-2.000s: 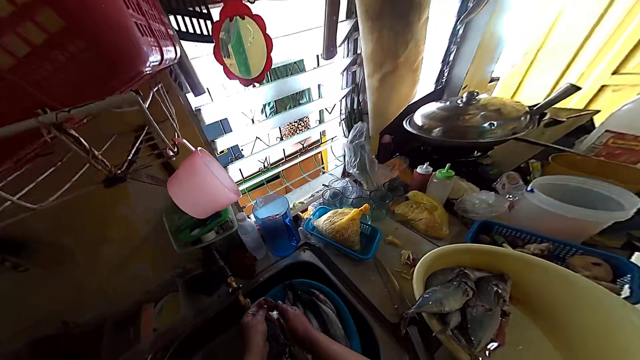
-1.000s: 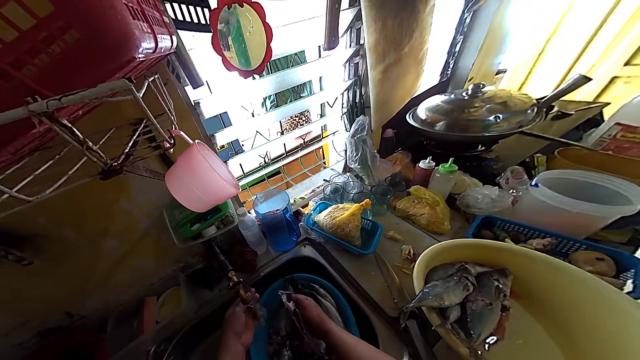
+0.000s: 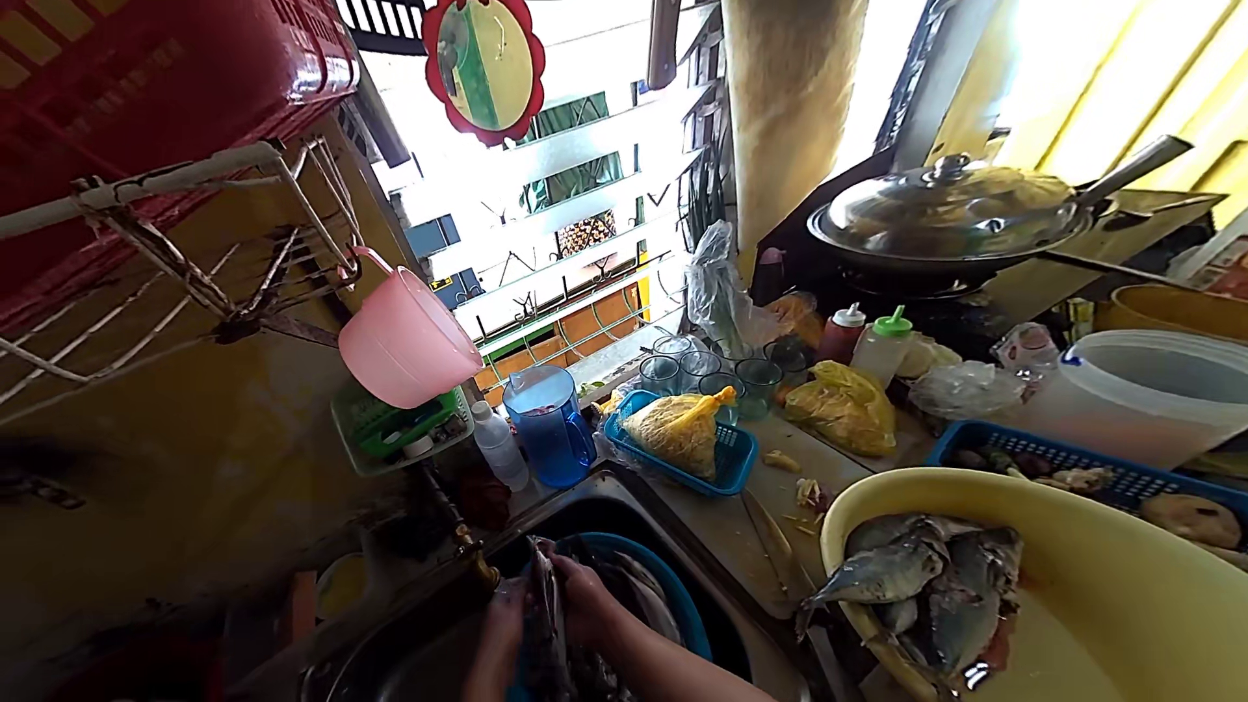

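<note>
Low in the view, my left hand (image 3: 499, 634) and my right hand (image 3: 583, 597) hold a fish (image 3: 549, 614) between them, above a blue basin (image 3: 682, 606). The basin stands in a metal sink (image 3: 609, 489), under a brass tap (image 3: 476, 558). More silvery fish (image 3: 648, 595) lie in the basin, partly hidden by my right forearm. The left fingers are blurred. To the right, several cleaned fish (image 3: 960, 585) lie in a large yellow basin (image 3: 1092, 517), one tail hanging over its rim.
A knife (image 3: 770, 536) lies between sink and yellow basin. Behind stand a blue pitcher (image 3: 551, 429), a blue tray (image 3: 733, 468) with a yellow bag, glasses (image 3: 758, 375) and squeeze bottles (image 3: 883, 346). A pink dipper (image 3: 409, 341) hangs at left. A lidded wok (image 3: 951, 219) sits back right.
A fish now shows raised upright between my hands, which have come closer together than one second ago. The fish in the yellow basin have not moved.
</note>
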